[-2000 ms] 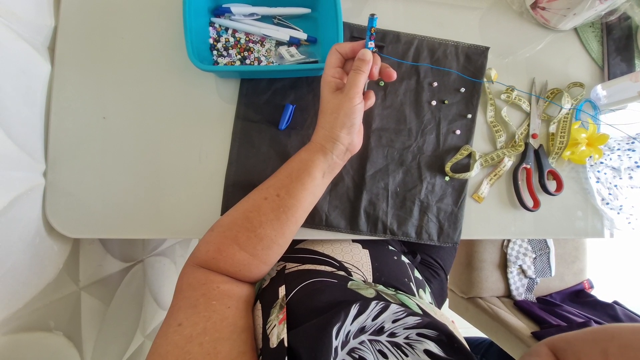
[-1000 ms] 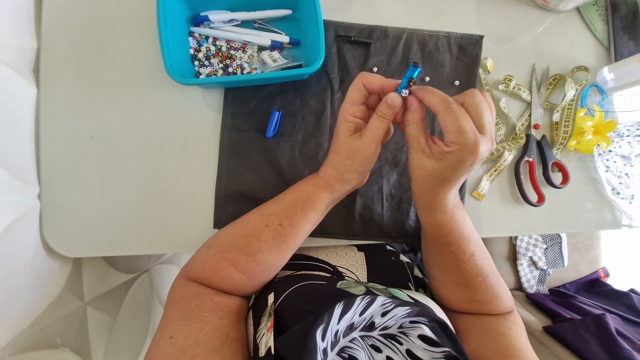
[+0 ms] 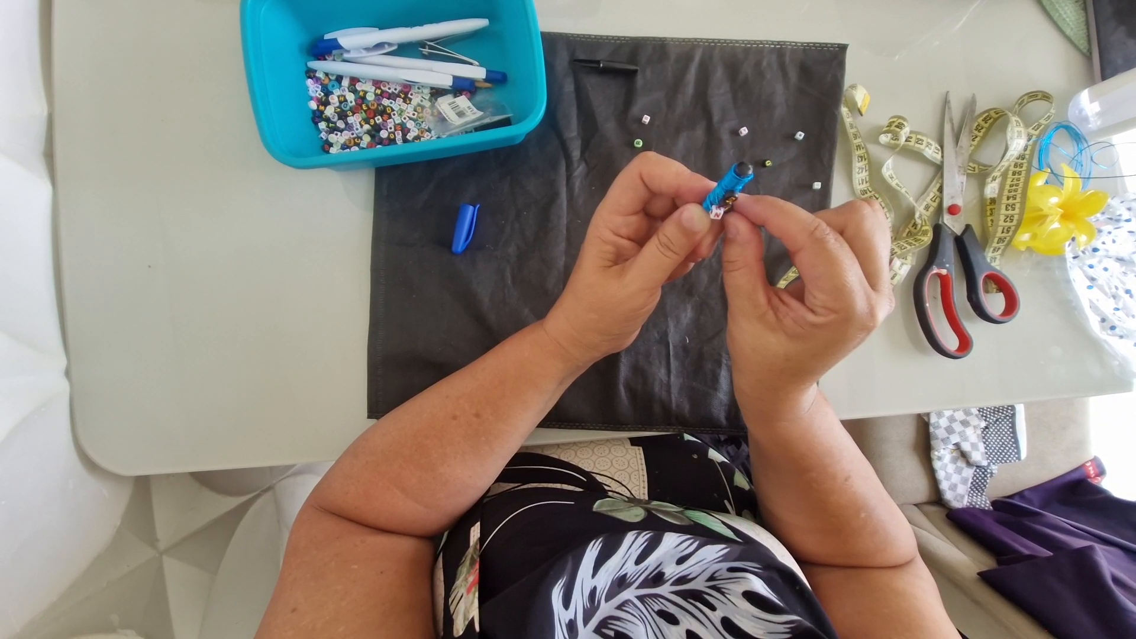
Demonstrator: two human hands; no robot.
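Note:
My left hand [image 3: 635, 253] grips a short pen body wrapped in blue cord [image 3: 729, 188], its dark end pointing up and to the right. Against the wrapping, by my fingertips, sit a white letter bead [image 3: 716, 213] and a darker one. My right hand [image 3: 803, 288] pinches at the beads, thumb against forefinger; whether cord lies between them cannot be made out. Both hands are above a black cloth [image 3: 497, 337]. Loose beads lie beyond them, among them a white cube [image 3: 744, 131] and a green one [image 3: 638, 143].
A turquoise tub [image 3: 399, 160] holds beads and white pens [image 3: 399, 35]. The cloth bears a blue pen cap [image 3: 464, 228] and a black cap [image 3: 606, 66]. At right lie scissors [image 3: 954, 211], a tape measure [image 3: 1009, 191], coiled blue cord [image 3: 1065, 151] and a yellow flower [image 3: 1061, 213].
Two seconds ago only my left hand was in view, holding the wrapped pen with the cord stretched right. My right hand has since come in and met it at the beads.

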